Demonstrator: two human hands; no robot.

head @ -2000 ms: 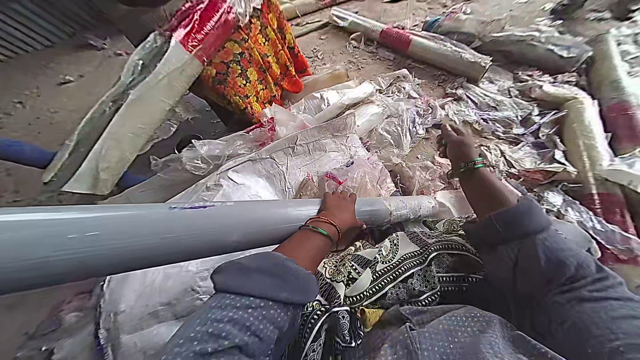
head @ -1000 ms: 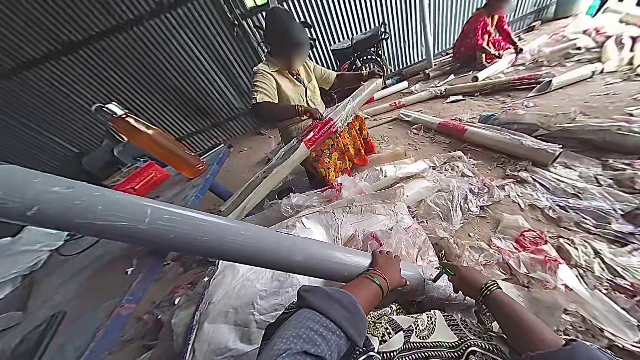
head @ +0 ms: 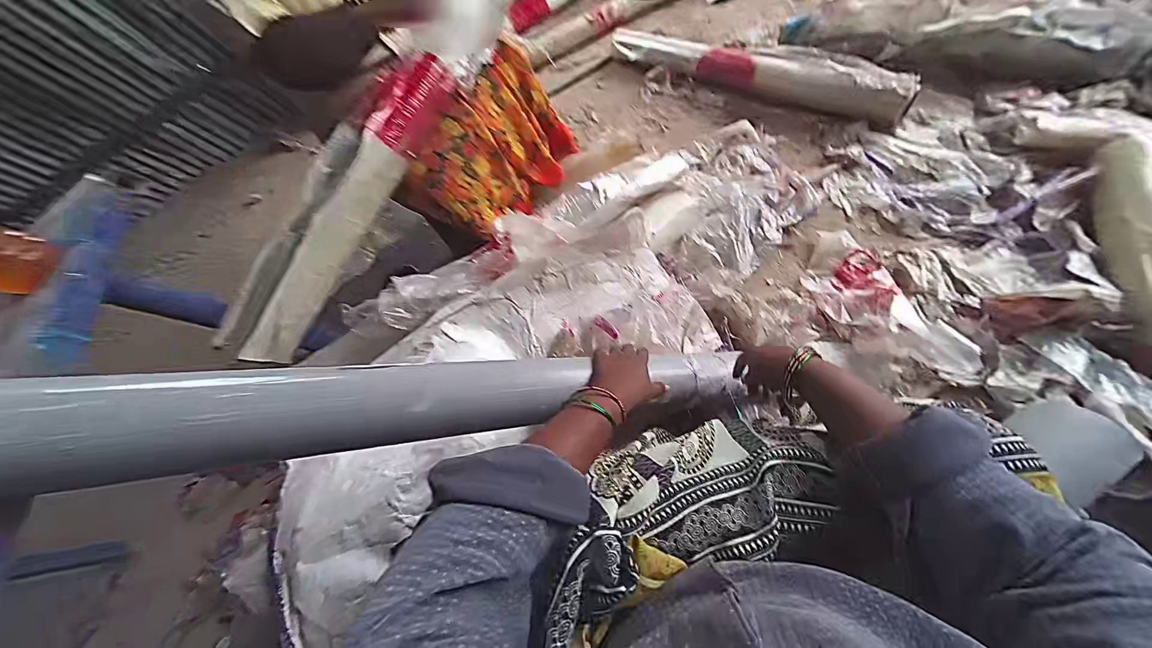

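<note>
A long grey pipe (head: pixel 270 409) lies across my lap and runs off the left edge of the view. My left hand (head: pixel 621 382) rests over its top near the right end, with the fingers curled round the far side. At that end, which has thin clear plastic film (head: pixel 706 378) around it, is my right hand (head: pixel 769 371); its fingers are bent against the film and the pipe's tip. Whether they pinch the film is hard to tell. Below the pipe spreads a black-and-white patterned cloth (head: pixel 702 477) on my lap.
Crumpled plastic wrapping (head: pixel 747 207) covers the ground ahead. A wrapped roll with a red band (head: pixel 765 76) lies beyond it. Another person in orange floral cloth (head: pixel 495 135) sits at the upper left with a wrapped length (head: pixel 328 238). A white sack (head: pixel 360 522) lies under the pipe.
Two seconds ago my right hand was raised off the pipe beyond its end; now it is at the pipe's end. My left hand has stayed on the pipe. The view has tilted up and back down.
</note>
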